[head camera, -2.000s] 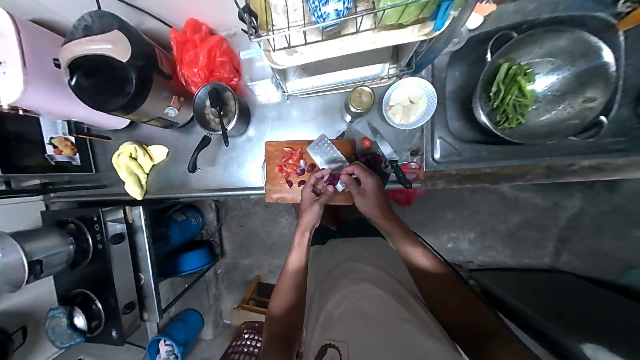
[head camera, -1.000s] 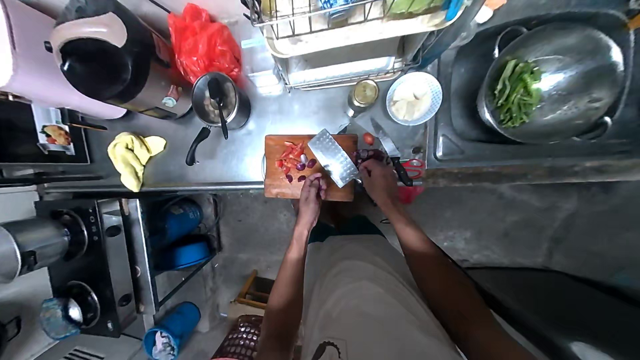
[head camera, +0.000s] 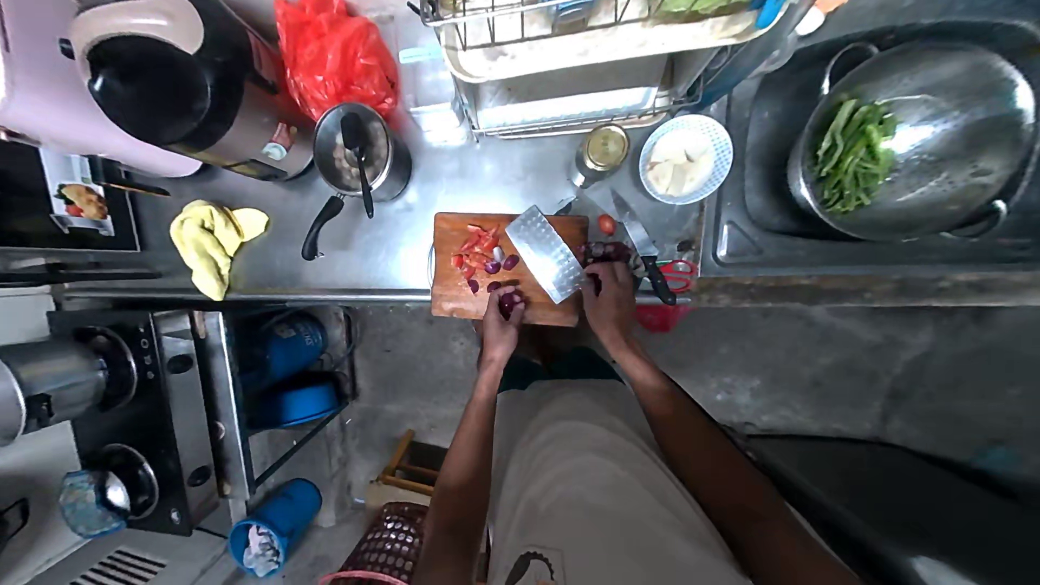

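My left hand holds a cut red onion at the front edge of the wooden cutting board. Over at the board's right edge, my right hand is beside the cleaver, whose broad dimpled blade lies across the board; its handle is hidden, and whether my fingers grip it cannot be told. Chopped red tomato pieces and purple onion pieces lie on the board, left of the blade. Dark onion skins are heaped just beyond my right hand.
Right of the board are a small tomato, a black-handled knife, red-handled scissors and a patterned bowl of white pieces. A glass jar stands behind. A saucepan and yellow cloth are left; a wok sits over the sink.
My hands were together over the board's front edge two seconds ago and are now apart. The cleaver's blade has shifted toward the front of the board, and my right hand has moved beside it.
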